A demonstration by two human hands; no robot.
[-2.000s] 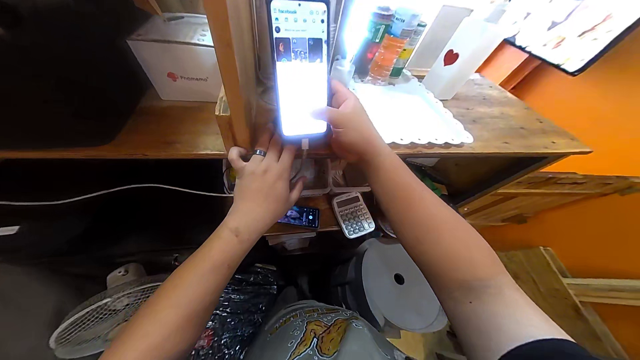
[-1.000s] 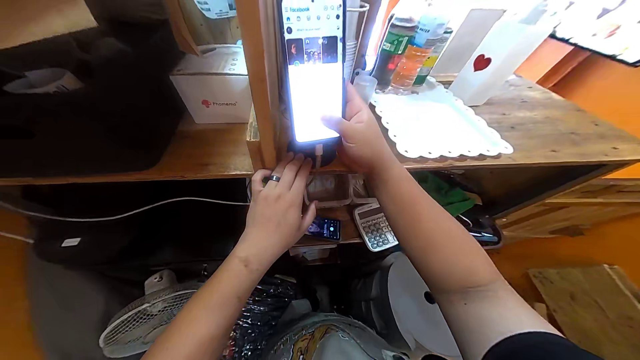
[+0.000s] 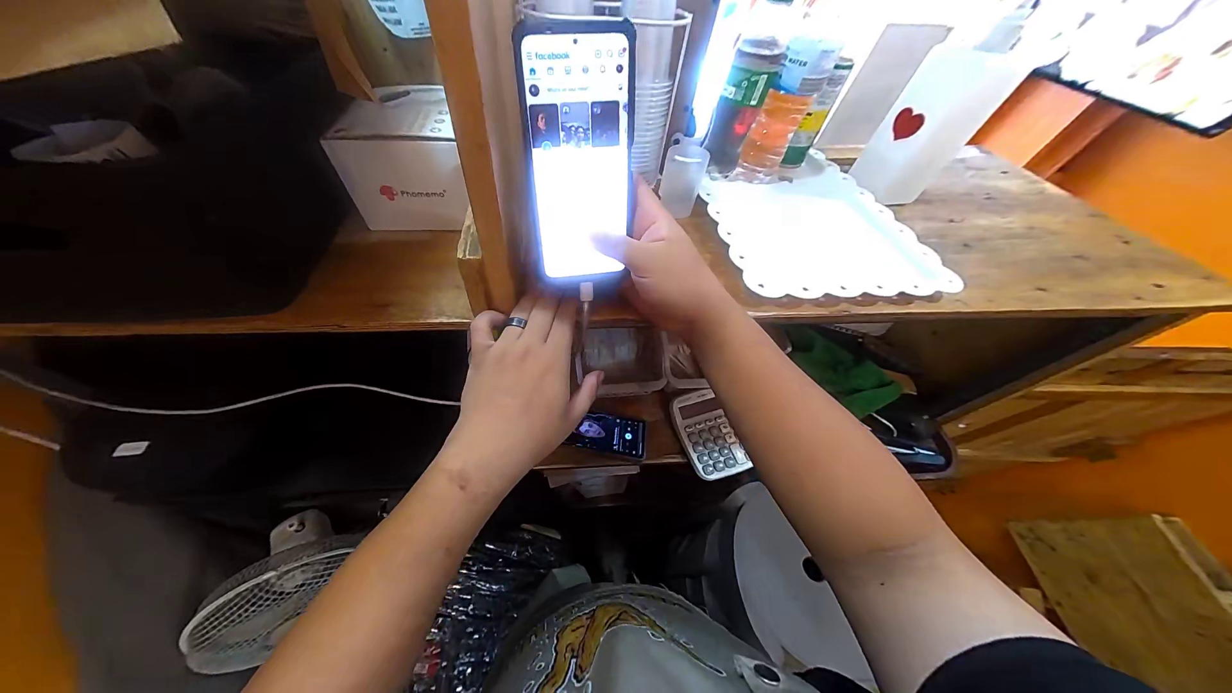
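A smartphone with a bright screen stands upright near the counter's front edge, beside a wooden post. My right hand is at its lower right side, the thumb over the lower screen and the fingers behind it. A white charging cable is plugged into the phone's bottom end. My left hand, with a dark ring, rests at the counter edge just below the phone, fingers pointing up beside the cable; whether it grips anything cannot be told. Under it, a second phone lies on the lower shelf beside a calculator.
A white scalloped tray lies on the wooden counter, with drink bottles and a white holder with a red heart behind it. Left of the wooden post is a white box. A fan stands below.
The view has shifted a little. My right thumb has moved slightly over the lower screen. The left hand still rests below the phone.
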